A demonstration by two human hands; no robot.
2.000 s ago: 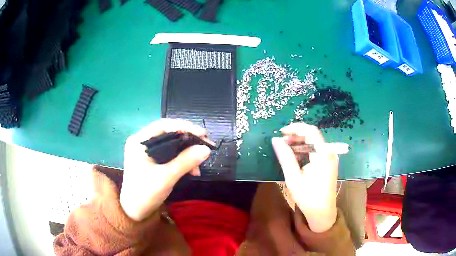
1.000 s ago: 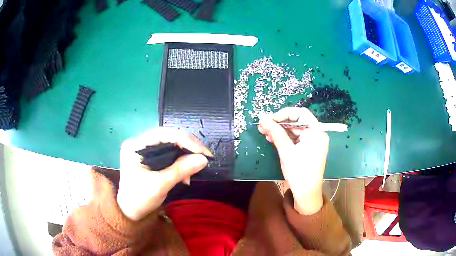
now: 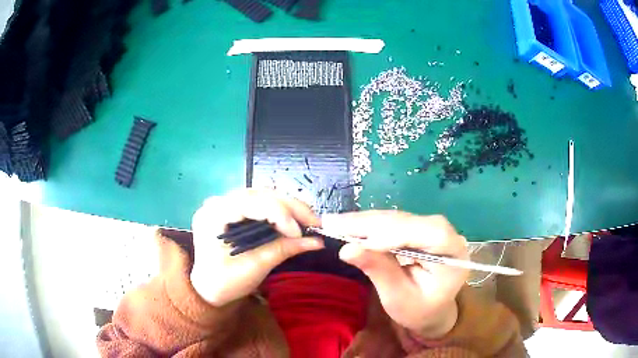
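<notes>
My left hand [image 3: 245, 245] holds a small fanned bunch of black strap pieces [image 3: 248, 236] just in front of the tray's near end. My right hand [image 3: 402, 262] holds slim pale tweezers [image 3: 455, 261] like a pen, its fingertips close against the left fingertips. The tweezers' tips and the end of the strap they meet are hidden by the fingers. The black sorting tray [image 3: 301, 115] lies beyond my hands, with tiny silver inserts [image 3: 301, 73] in rows at its far end and thin dark slivers [image 3: 308, 168] loose on its near part.
Silver inserts [image 3: 399, 115] and dark crumb-like parts [image 3: 490, 140] lie scattered right of the tray. One strap piece [image 3: 133, 152] lies left, a black strap pile [image 3: 63, 70] far left. A white strip [image 3: 304, 46], blue bins [image 3: 559, 45] and a thin white stick [image 3: 570, 189] also show.
My right hand has moved from above the scattered inserts down and left to meet my left hand. The left hand still holds the straps. The whole view has shifted slightly.
</notes>
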